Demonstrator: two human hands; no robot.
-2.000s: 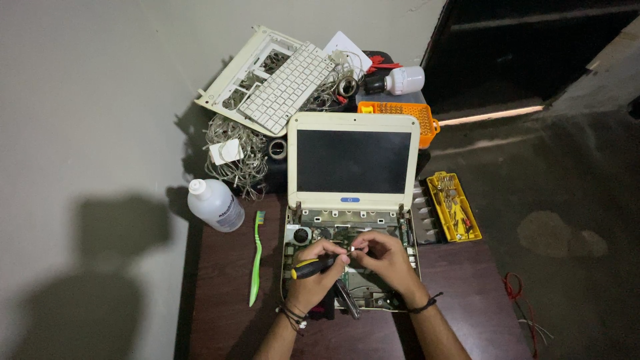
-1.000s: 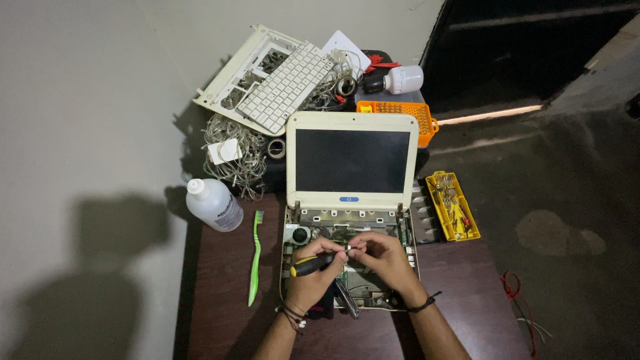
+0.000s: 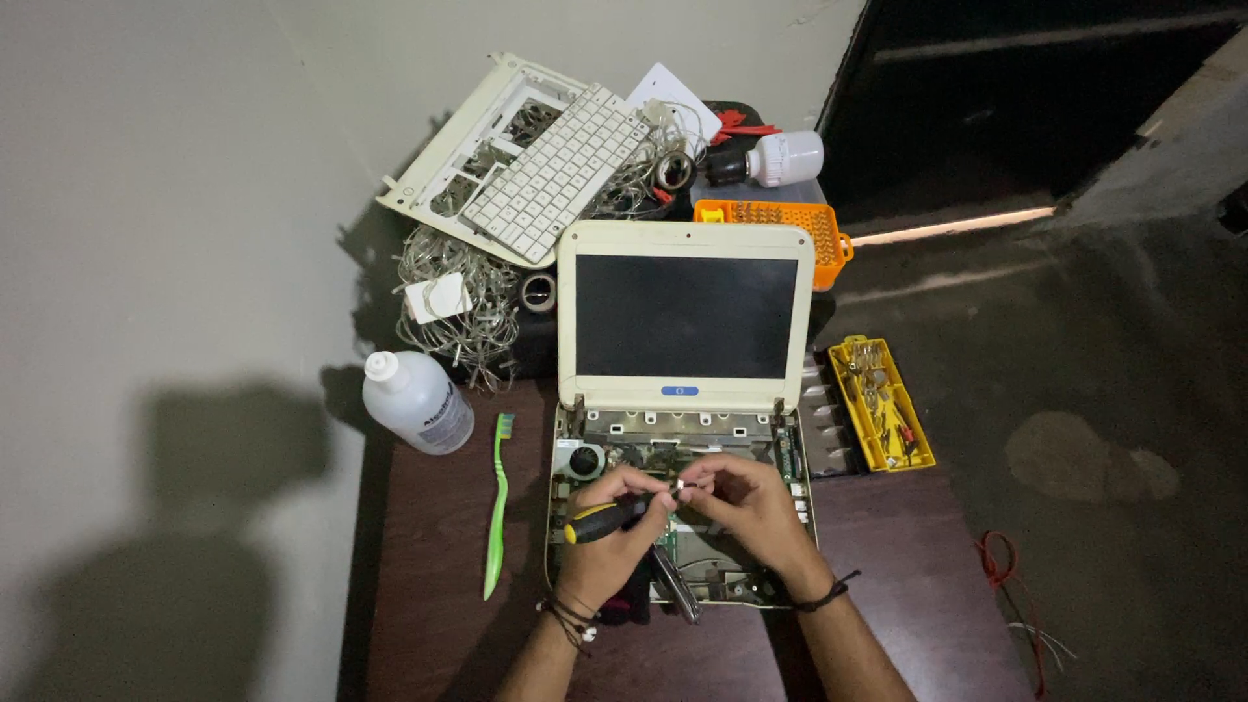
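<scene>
A white laptop stands with its screen [image 3: 684, 317] raised and its base [image 3: 805, 575] without keyboard or top cover, showing circuit boards and a fan [image 3: 585, 460]. Over the base, my left hand [image 3: 612, 546] holds a screwdriver with a yellow and black handle [image 3: 597, 523]. My right hand [image 3: 749, 507] meets the left fingertips and pinches a small, partly hidden piece [image 3: 681, 485], light in colour; its kind cannot be told. Below the hands, a dark metallic tool [image 3: 675, 585] lies across the base's front edge beside a dark cloth [image 3: 626, 603].
Left of the laptop are a green toothbrush [image 3: 496, 517] and an alcohol bottle [image 3: 419, 402]. Behind are tangled wires [image 3: 458, 283], a loose keyboard [image 3: 558, 174] on a cover frame [image 3: 444, 161], tape, a light bulb [image 3: 788, 158] and an orange bit case [image 3: 824, 244]. A yellow tool case [image 3: 882, 405] lies right.
</scene>
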